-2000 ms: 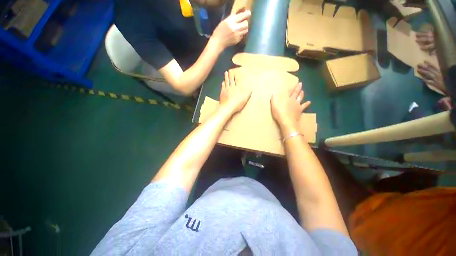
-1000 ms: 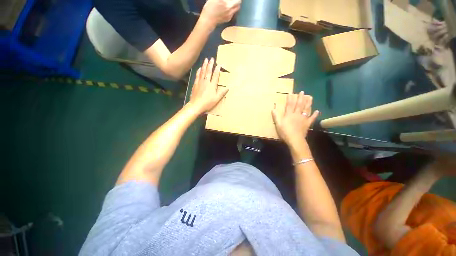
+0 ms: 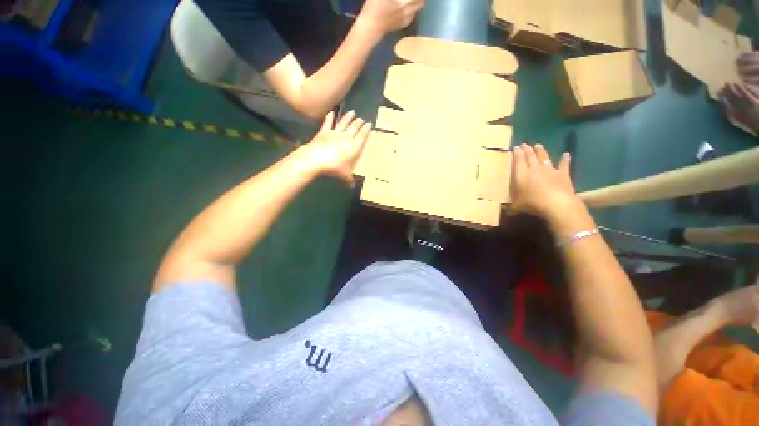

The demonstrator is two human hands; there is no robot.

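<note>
A flat die-cut box blank [image 3: 441,137] of brown cardboard lies on the table edge in front of me, its rounded tuck flap at the far end. Notches and short slots show along its sides. My left hand [image 3: 339,148] is at the left side flap, fingers spread, palm down. My right hand [image 3: 541,179] is at the right side flap, fingers extended, with a bracelet on the wrist. Neither hand is closed around the board. Whether other blanks lie under this one cannot be told.
A closed brown box [image 3: 607,81] stands beyond my right hand, with cardboard blanks [image 3: 582,21] behind it. A pale pipe rail [image 3: 674,179] juts in at right. A person in black sits at left; one in orange is at lower right. Another person's hands hold cardboard at far right.
Both hands have moved from on top of the blank outward to its side edges. The blank now shows uncovered between them. The neighbour's orange sleeve and arm have come into view at lower right.
</note>
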